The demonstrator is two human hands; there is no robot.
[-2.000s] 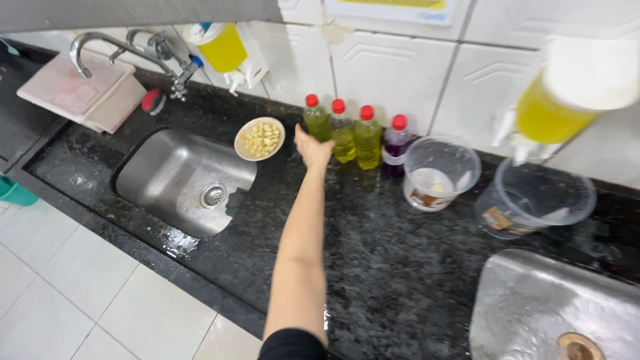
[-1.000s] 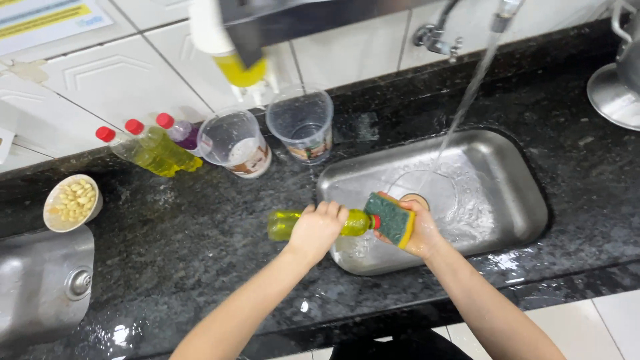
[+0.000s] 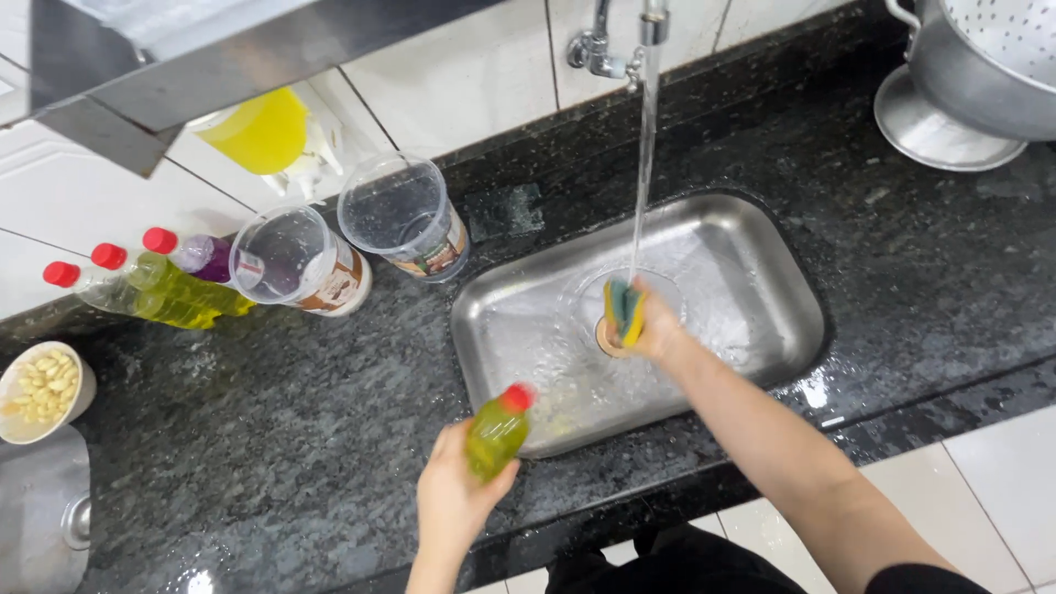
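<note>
My left hand (image 3: pixel 462 487) grips a small clear bottle of yellow-green liquid (image 3: pixel 497 436) with a red cap, tilted at the near left edge of the steel sink (image 3: pixel 726 272). Over the sink's drain, my right hand (image 3: pixel 656 322) squeezes a folded green and yellow sponge (image 3: pixel 624 312) beneath the stream of water (image 3: pixel 646 165) from the faucet (image 3: pixel 654 25). Two more bottles of yellow-green liquid (image 3: pixel 177 301) and one of purple liquid (image 3: pixel 206 257), all red-capped, stand by the wall. Two clear plastic tubs, one with a brown label (image 3: pixel 337 285) and one empty-looking (image 3: pixel 396 206), are beside them.
A bowl of peeled garlic cloves (image 3: pixel 45 392) stands at the left by a second sink (image 3: pixel 41 511). A yellow liquid dispenser (image 3: pixel 268 132) hangs on the tiled wall under a metal shelf (image 3: pixel 247 62). An aluminium colander (image 3: pixel 982 74) stands at the back right of the granite counter.
The sponge was against the bottle's cap a second ago; now my hands are apart, the bottle to the left and the sponge under the water. The view has swung right since the earliest frame.
</note>
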